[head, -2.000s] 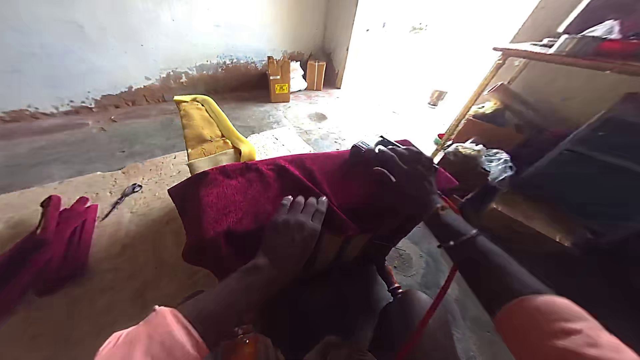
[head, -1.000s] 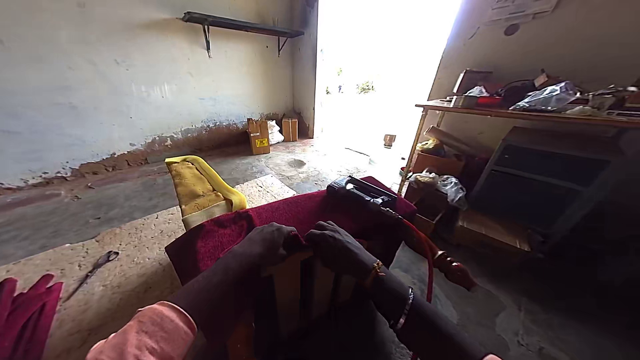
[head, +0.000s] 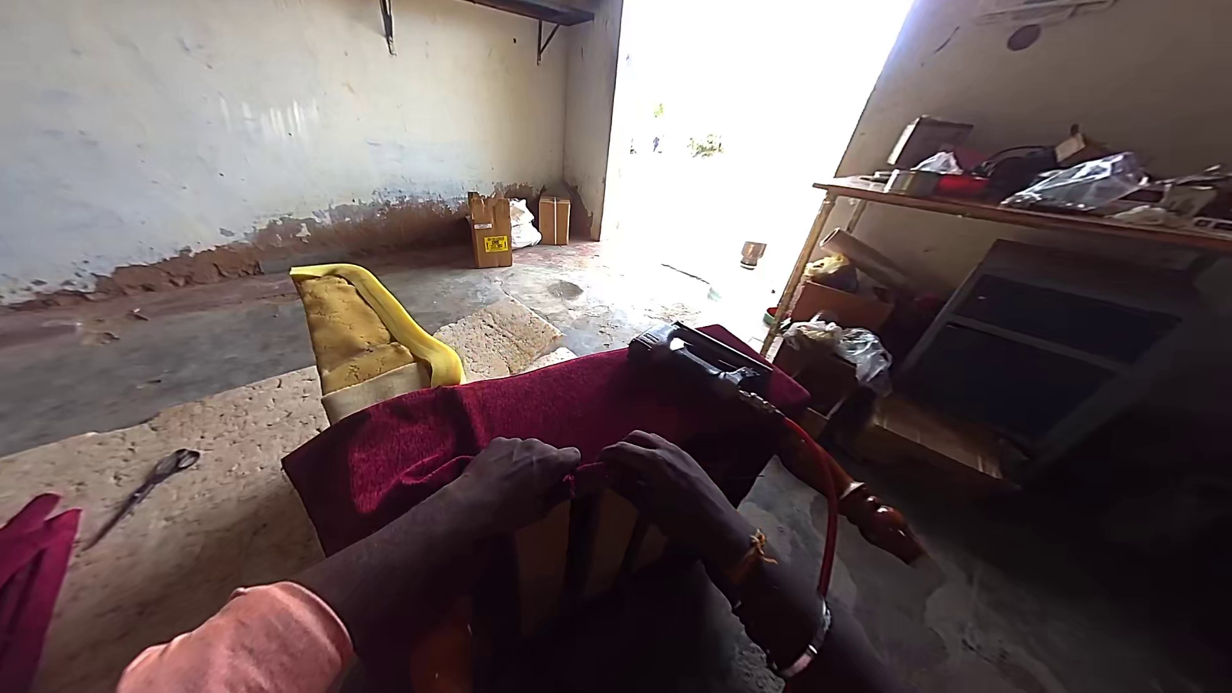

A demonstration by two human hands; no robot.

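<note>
Dark red upholstery fabric (head: 549,395) lies over a wooden chair frame (head: 544,563) in front of me, with turned, varnished legs (head: 881,525) showing at the right. My left hand (head: 520,472) and my right hand (head: 664,481) grip the fabric's near edge side by side, their fingers curled over it. On the fabric beyond my right hand lies a black pneumatic staple gun (head: 698,356), joined to a red air hose (head: 833,491) that runs down past my right wrist. Behind the fabric's left end stands a yellow foam-padded piece (head: 356,332).
Scissors (head: 144,491) and dark red fabric pieces (head: 38,577) lie at the left on a rough, light-coloured slab (head: 221,462). Cardboard boxes (head: 491,231) stand by the doorway. At the right, a cluttered wooden table (head: 1011,207) stands over a dark cabinet (head: 1039,356) and plastic bags (head: 857,346).
My right hand has left the staple gun, which now lies on the fabric, and both hands have come together at the near edge. The view has tilted up.
</note>
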